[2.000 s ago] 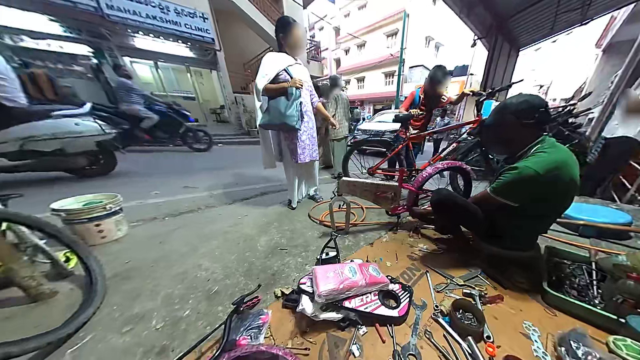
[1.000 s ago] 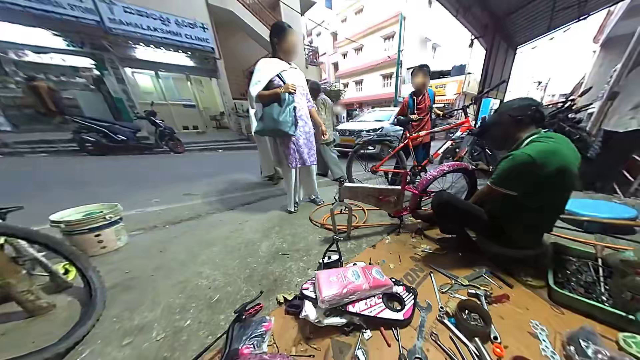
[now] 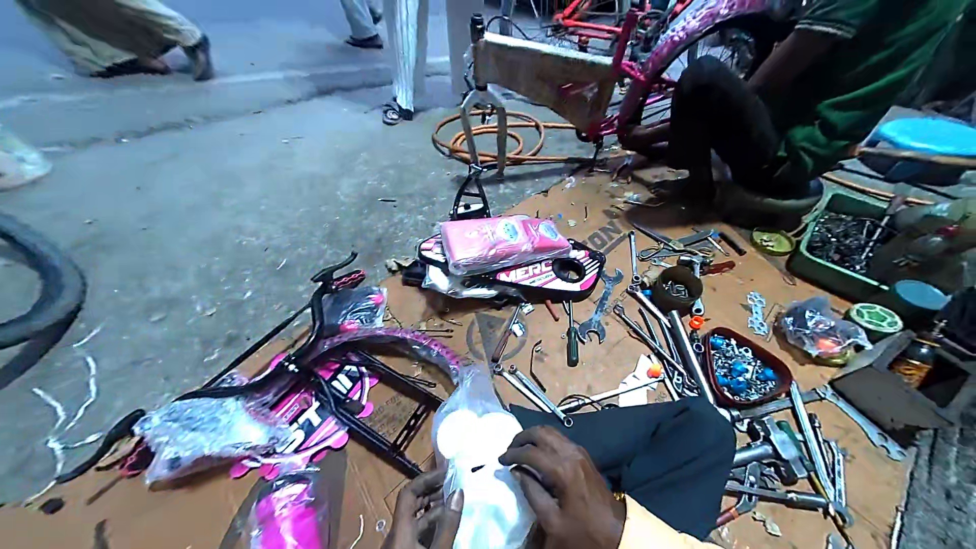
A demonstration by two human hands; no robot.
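Note:
My left hand [image 3: 427,507] and my right hand [image 3: 564,488] hold a clear plastic bag [image 3: 480,457] with white round parts inside, low in the centre of the view. The right hand's fingers press on the bag's right side; the left hand's fingers are at its lower left edge. Left of the hands lie a black bicycle handlebar [image 3: 305,343], a pink bicycle mudguard [image 3: 396,341] and a plastic-wrapped pink part [image 3: 288,515]. Beyond them, pink packets [image 3: 503,242] rest on a pink and black chain guard [image 3: 526,278].
Wrenches [image 3: 602,309], a screwdriver [image 3: 572,339] and a red tray of small hardware [image 3: 746,367] lie on the cardboard [image 3: 473,335] at right. A person in a green shirt [image 3: 869,91] sits by a pink bicycle frame [image 3: 625,76]. A tyre [image 3: 38,282] stands at far left.
The view has tilted down and both my hands, with the plastic bag, have come into sight. Neither hand shows in the earlier frames.

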